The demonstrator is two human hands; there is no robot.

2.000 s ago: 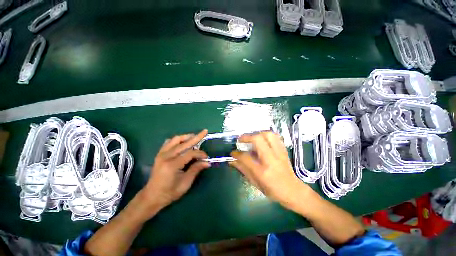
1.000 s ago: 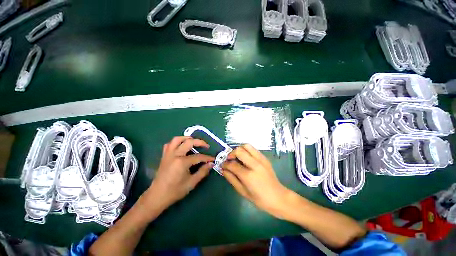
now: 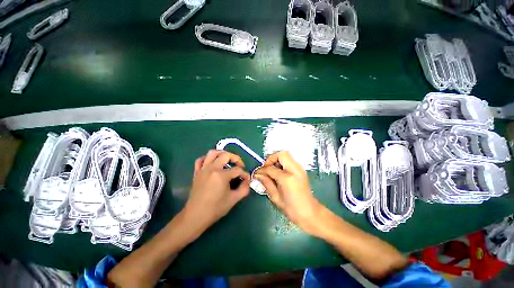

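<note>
A white plastic frame is held slanted between my bare hands, its loop end up and left, its round end low and right by my fingertips. My left hand holds the frame's left side, its thumb near the round end. My right hand pinches the frame at the round end. My fingers hide part of it; whether a pin is held cannot be told. A pile of thin silvery-white pins lies just beyond my right hand.
A heap of frames lies at left. Two overlapping rows of frames stand right of the pins, with thick stacks at far right. Beyond the white strip are more frames. A red plastic object is at lower right.
The held frame has turned from level to slanted, and both hands have shifted slightly right since one second ago. Frames beyond the strip have moved left.
</note>
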